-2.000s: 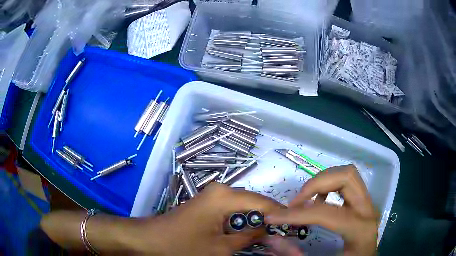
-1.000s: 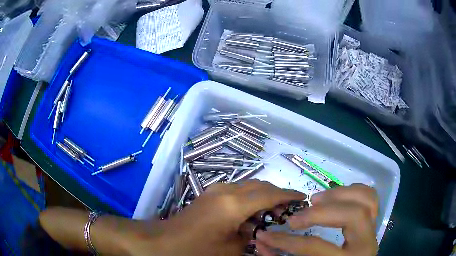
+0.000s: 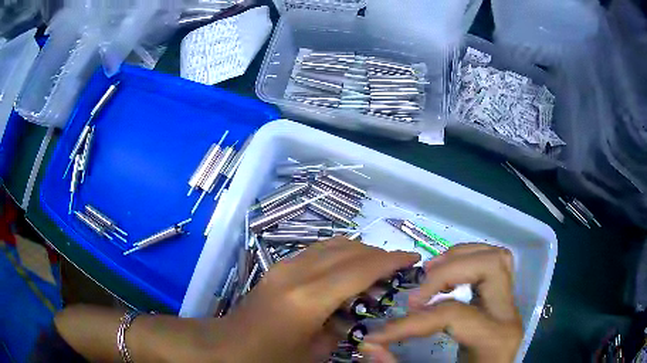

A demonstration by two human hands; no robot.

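My left hand [image 3: 305, 298] is closed around several metal cylinders [image 3: 361, 308] above the white tray [image 3: 496, 205]; their dark round ends show, with pale centres. My right hand [image 3: 468, 301] is at those ends, thumb and fingers bent around them; whether it grips one is hidden. A white patch shows between its fingers, too blurred to name. The green-handled utility knife [image 3: 420, 237] lies in the white tray, its handle end behind my right hand. A heap of loose cylinders with thin rods [image 3: 312, 202] lies in the tray's left part. Small dark specks lie on the tray floor.
A blue tray [image 3: 142, 156] with a few cylinders is at the left. Behind stand a clear box [image 3: 273, 78] with rows of cylinders and a box of small printed pieces [image 3: 504, 103]. Tweezers [image 3: 532, 190] and thin pins [image 3: 580, 211] lie right. A printed paper [image 3: 216, 49] lies behind the blue tray.
The cylinder ends, side by side two seconds ago, now show in a curved, spread group between my hands. My right hand's fingers have shifted around them. The whole view has shifted slightly.
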